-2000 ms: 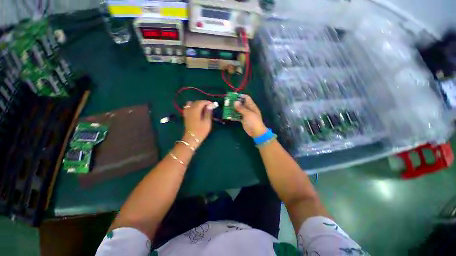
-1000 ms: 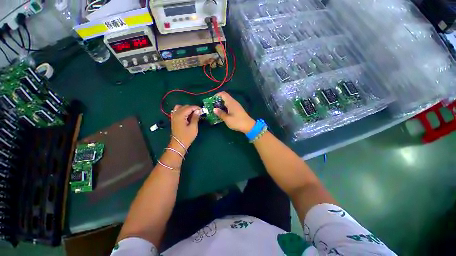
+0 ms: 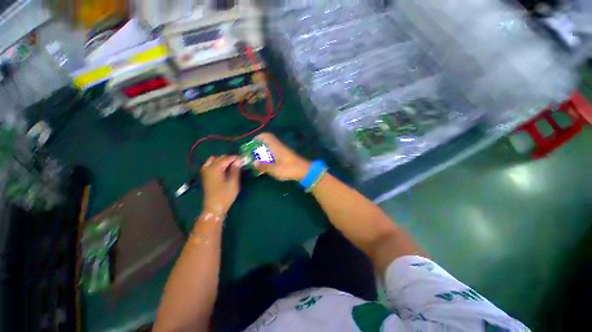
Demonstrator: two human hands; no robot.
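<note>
A small green circuit board [image 3: 261, 154] with its display block lit white-blue is held over the green mat. My right hand [image 3: 280, 159] grips its right side. My left hand [image 3: 221, 175] is at its left edge, fingers pinched on a small pale connector [image 3: 241, 161] that meets the board; blur hides how far it is seated. A red test lead [image 3: 221, 137] runs from the instruments towards my left hand. A loose white connector end [image 3: 183, 189] lies on the mat left of my left hand.
Two green boards [image 3: 99, 253] lie on a brown pad [image 3: 146, 227] at left, beside a black ribbed rack [image 3: 42, 259]. The power supply [image 3: 146, 91] and meter [image 3: 201, 39] stand at the back. Clear blister trays [image 3: 383, 84] holding boards are stacked at right. A red stand [image 3: 552, 130] is on the floor.
The board's display, dark before, is now lit. The left hand's connector has come up against the board. The camera view has turned and blurred.
</note>
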